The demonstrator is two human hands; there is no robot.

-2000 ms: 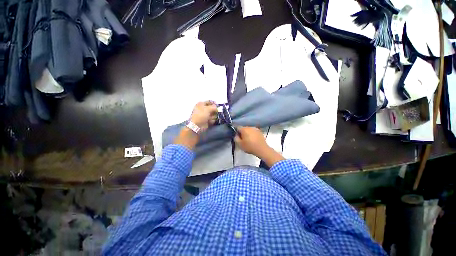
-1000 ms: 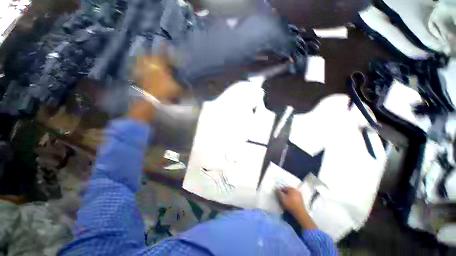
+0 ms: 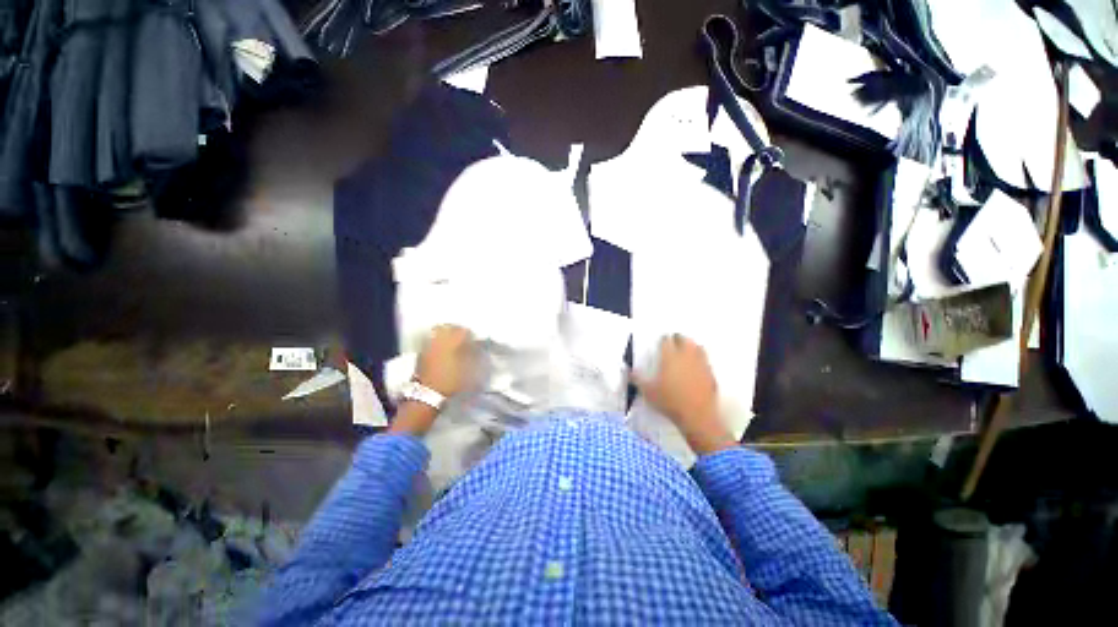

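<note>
My left hand (image 3: 445, 359) is closed on the left white marker paper piece (image 3: 497, 239), near the table's front edge. The paper lies askew and is crumpled beside the hand. Dark navy cut panels (image 3: 380, 190) show behind and left of it. My right hand (image 3: 678, 377), slightly blurred, grips the lower part of the right marker paper piece (image 3: 699, 263). Navy panel edges (image 3: 787, 263) show to its right. The fingertips are hard to make out. A dark tie strip (image 3: 743, 184) lies at the top of the right piece.
Rolled grey-blue bundles (image 3: 117, 116) lie at back left. A small ticket (image 3: 292, 359) and paper scraps (image 3: 365, 394) lie at front left. At right are an open pin box (image 3: 969, 321), white-topped stacks (image 3: 840, 80) and a long wooden stick (image 3: 1048, 245). A thick grey roll (image 3: 960, 539) stands below the table.
The rolled bundle has left my hands; my left hand carried it leftward, then came back. Both papers have shifted toward me, baring navy cloth. The view swung left and returned.
</note>
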